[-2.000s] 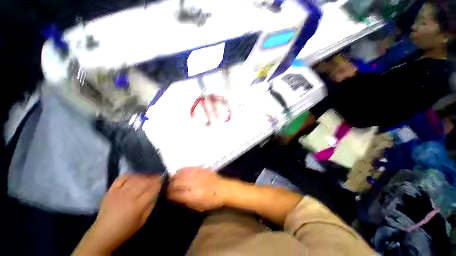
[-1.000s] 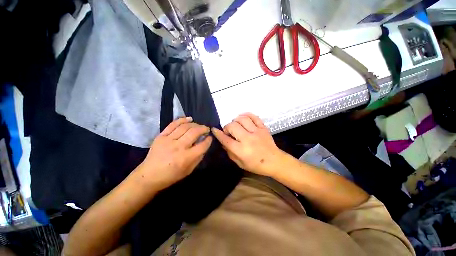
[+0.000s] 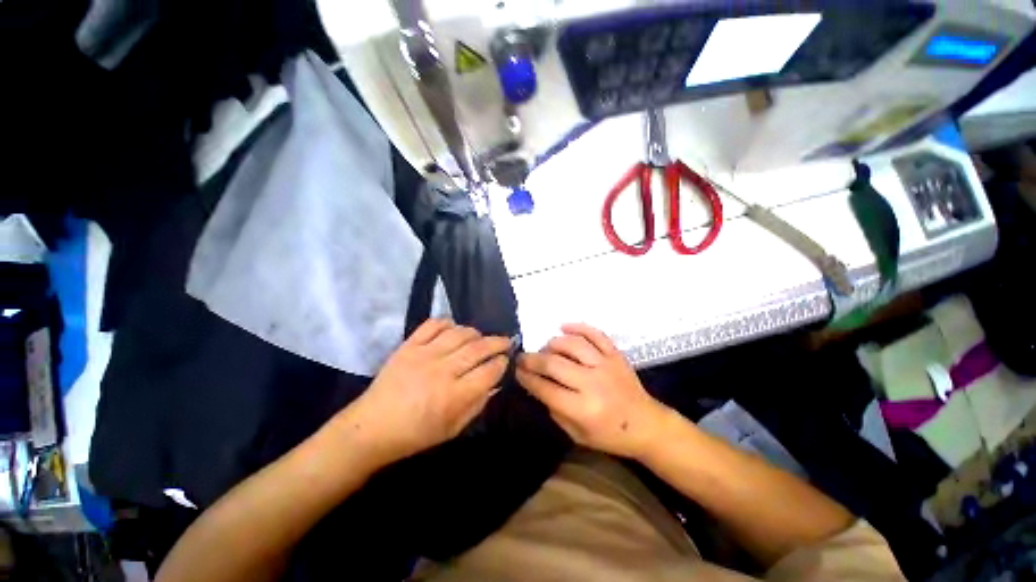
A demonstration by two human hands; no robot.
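A large black cloth (image 3: 227, 398) covers the left of the table and hangs into the lap. A light grey pointed lining piece (image 3: 312, 239) lies on it. A narrow black fabric edge (image 3: 471, 267) runs from under the presser foot (image 3: 460, 196) towards me. My left hand (image 3: 441, 381) pinches this edge at its near end, fingertips at the table's front edge. My right hand (image 3: 591, 389) pinches it just beside the left fingertips. The fingertips of both hands nearly touch. The white sewing machine head (image 3: 670, 108) stands above the work.
Red-handled scissors (image 3: 662, 210) lie under the machine arm. A tan-grey strip (image 3: 795, 244) and a dark green scrap (image 3: 875, 233) lie to their right. Bundled light cloth with a magenta band (image 3: 943, 381) is at the right. Part of a second machine table (image 3: 80, 375) shows at the left.
The view has tilted, so more of the machine head shows and the work sits lower. Both hands keep pinching the edge close together, with little visible change relative to the table.
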